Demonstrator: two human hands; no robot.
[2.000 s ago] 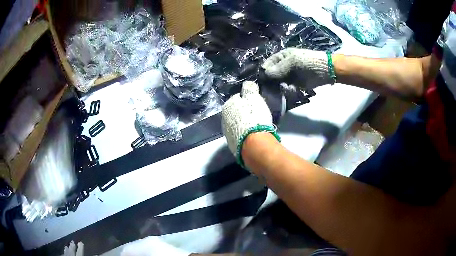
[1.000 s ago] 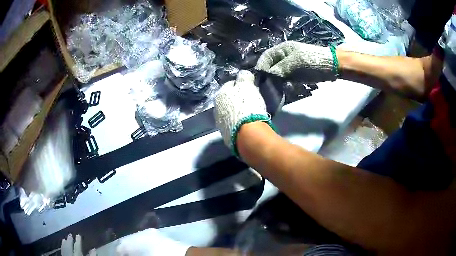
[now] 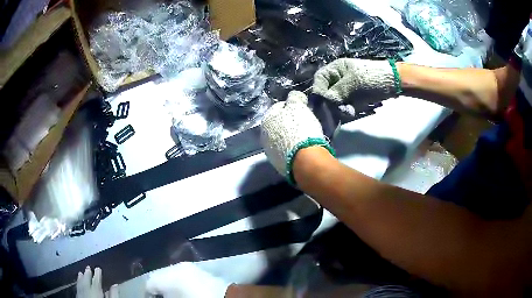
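Observation:
A long black webbing strap (image 3: 219,220) runs across the table and loops back at its right end. My left hand (image 3: 93,283), white-gloved, is at the bottom edge beside the strap, with only its fingers showing. My right hand (image 3: 188,281), also white-gloved, is at the bottom edge near the strap's lower side. Its fingers are blurred, and whether either hand grips the strap cannot be told. Another black strap (image 3: 192,163) lies above. Black slide buckles (image 3: 124,135) lie loose at the left.
A co-worker's gloved hands (image 3: 294,128) are close together over black material at centre right. An open carton (image 3: 55,142), clear bundled bags (image 3: 73,180), a plastic-wrapped stack (image 3: 234,73) and dark film-covered goods (image 3: 291,43) surround the white table (image 3: 166,204).
The scene has shifted slightly right in the picture. More of my right hand shows than two seconds ago. The co-worker's hands have changed pose slightly and remain close together.

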